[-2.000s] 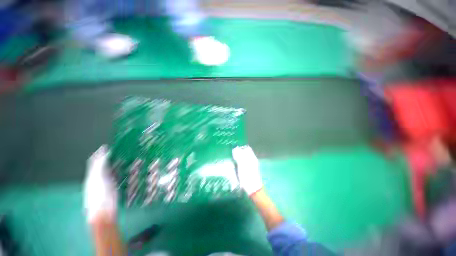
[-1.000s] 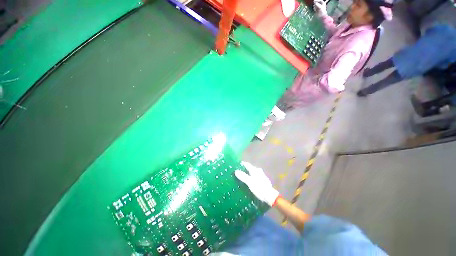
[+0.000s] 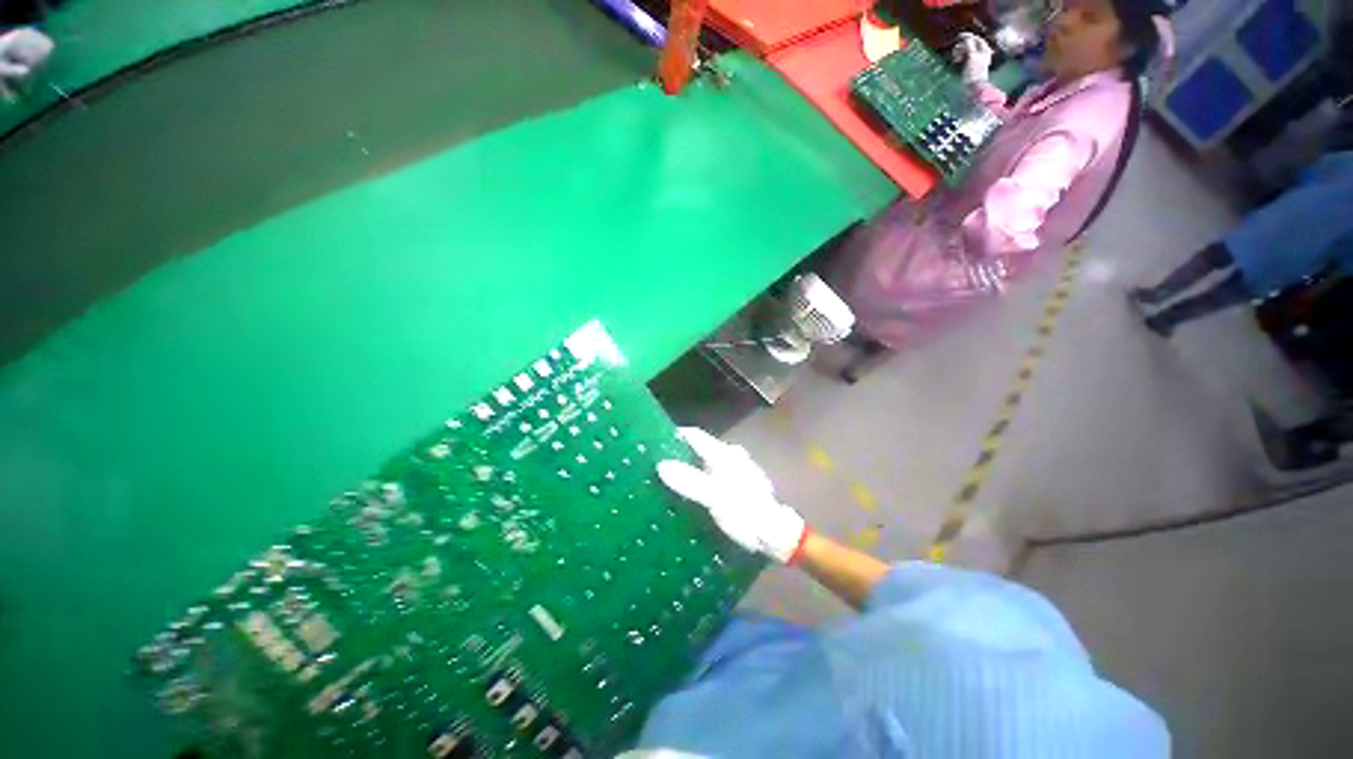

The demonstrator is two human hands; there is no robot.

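Observation:
A large green circuit board (image 3: 460, 549) is held in front of me at the lower left, tilted, over the edge of the bright green bench. Dark square parts with pale centres show at its bottom edge. My right hand (image 3: 735, 497), in a white glove with a red cuff, grips the board's right edge, fingers on its face and thumb side hidden. My left hand is not visible; the board's lower left side runs to the picture's edge.
The green bench (image 3: 445, 252) runs beside a grey-green conveyor (image 3: 356, 119). At the upper right a person in pink (image 3: 1039, 193) handles another board (image 3: 927, 107) at a red surface. A small white fan-like object (image 3: 816, 315) stands beside the bench. Yellow-black tape marks the floor.
The board moved off the conveyor toward me and turned; since a second ago it looks larger and further left. My right hand still grips it. My left hand, visible two seconds ago, has left view.

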